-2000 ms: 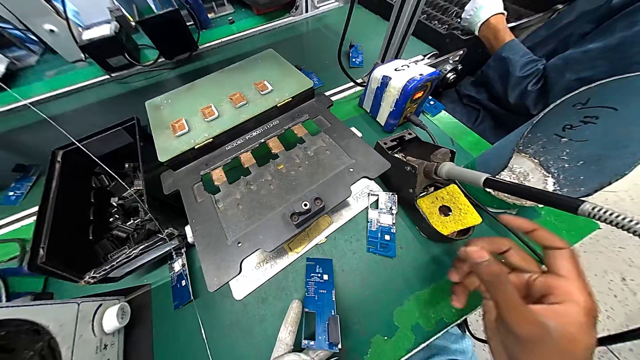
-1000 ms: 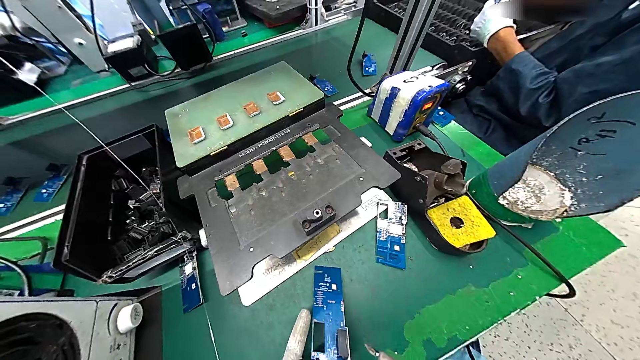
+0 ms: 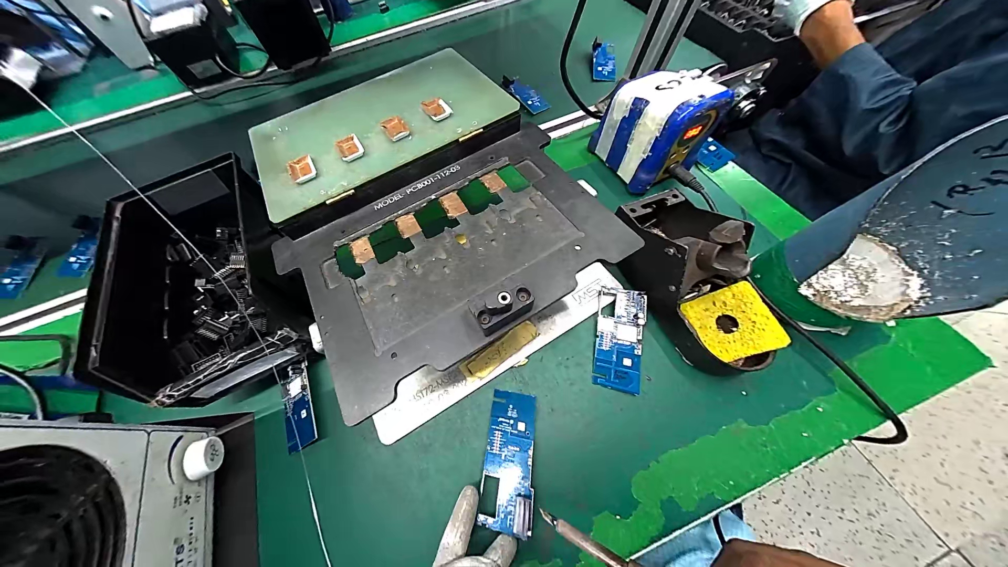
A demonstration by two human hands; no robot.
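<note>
My left hand (image 3: 468, 531), in a grey glove, has its fingers at the lower end of a blue circuit board (image 3: 512, 465), where a black connector (image 3: 521, 513) sits. My right hand (image 3: 768, 554) shows only in part at the bottom edge. From its side a soldering iron (image 3: 584, 542) points left, its tip just right of that connector; the grip itself is out of frame. A second blue board (image 3: 620, 342) lies on the green mat. The solder wire (image 3: 142, 193) runs down past the left side.
A black fixture plate (image 3: 472, 268) with a hinged green lid (image 3: 378, 126) fills the middle. Left are a black bin (image 3: 118, 315) of connectors and a fan unit (image 3: 157, 504). Right are an iron stand with yellow sponge (image 3: 748, 339), a blue soldering station (image 3: 661, 126), a round-ended duct and a co-worker's arm.
My right hand has moved down to the bottom edge. The soldering iron, up at the stand two seconds ago, is out of it, with its tip beside the board's connector.
</note>
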